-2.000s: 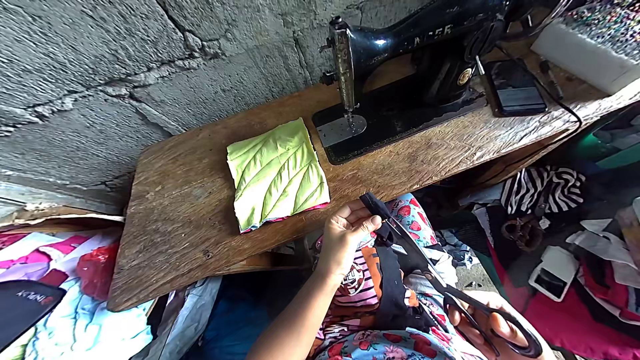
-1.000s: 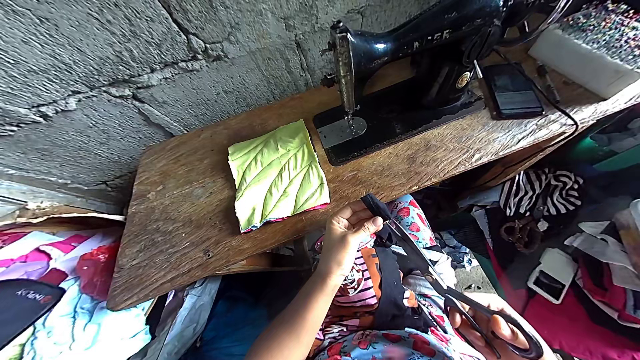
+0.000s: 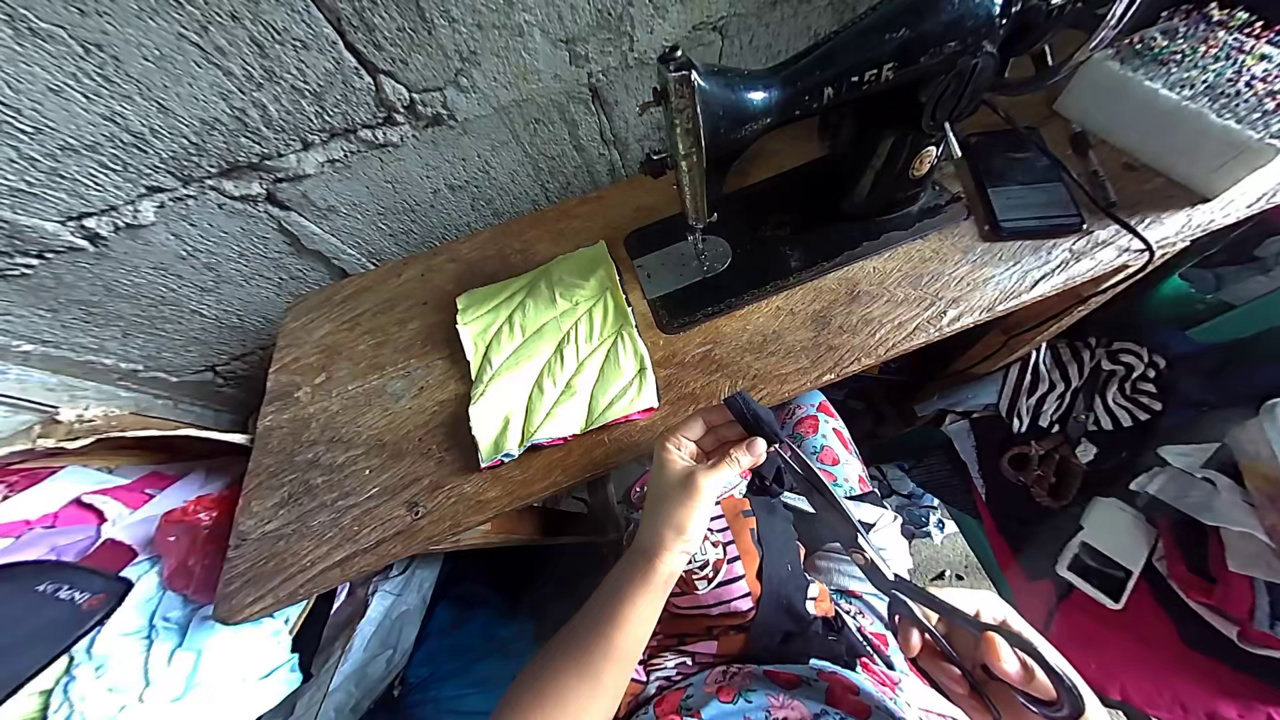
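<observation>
My left hand (image 3: 700,475) pinches the end of a black fabric strip (image 3: 752,415) just off the table's front edge. Fingers of my right hand (image 3: 975,650) are through the handles of large black-handled scissors (image 3: 880,575), whose blades point up and left to the strip at my left fingertips. Whether the blades touch the strip is unclear. Black and patterned cloth (image 3: 780,570) lies over my lap beneath both hands. A stitched yellow-green fabric square (image 3: 560,355) rests on the wooden table (image 3: 350,430), left of the black Singer sewing machine (image 3: 800,100).
A smartphone (image 3: 1025,185), a cable (image 3: 1110,210) and a white block with multicoloured specks on top (image 3: 1180,100) sit at the table's right. Piled clothes (image 3: 150,620) lie below left. Zebra-striped cloth (image 3: 1085,385) and a white device (image 3: 1106,552) are below right. A block wall (image 3: 200,130) stands behind.
</observation>
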